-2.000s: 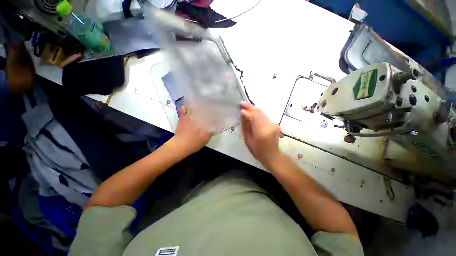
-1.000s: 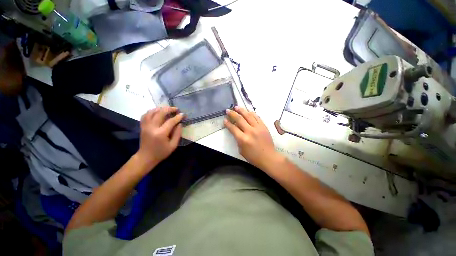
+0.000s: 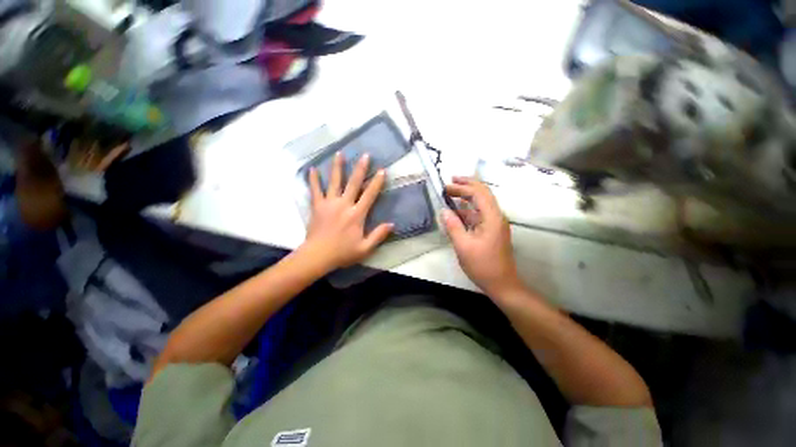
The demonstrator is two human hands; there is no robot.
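Observation:
The clear sewing template (image 3: 417, 251) lies on the white table in front of me, closed over two grey-blue fabric pieces. One fabric piece (image 3: 380, 140) is at the back and the other (image 3: 403, 209) nearer to me. My left hand (image 3: 345, 209) lies flat on the template with its fingers spread, covering part of both pieces. My right hand (image 3: 478, 229) is at the template's right edge, thumb and fingers closed around the dark end of the edge strip (image 3: 428, 155).
The sewing machine head (image 3: 602, 113) is at the right, blurred. A green-capped bottle (image 3: 122, 106) and bundled grey fabric (image 3: 209, 87) are at upper left. A black pile (image 3: 153, 175) is at the left table edge. Another person's arm (image 3: 39, 188) shows at far left.
The template has come down from its lifted, blurred state and lies flat. My left hand has moved from its near edge onto its top; my right hand has moved to its right edge. The view has shifted.

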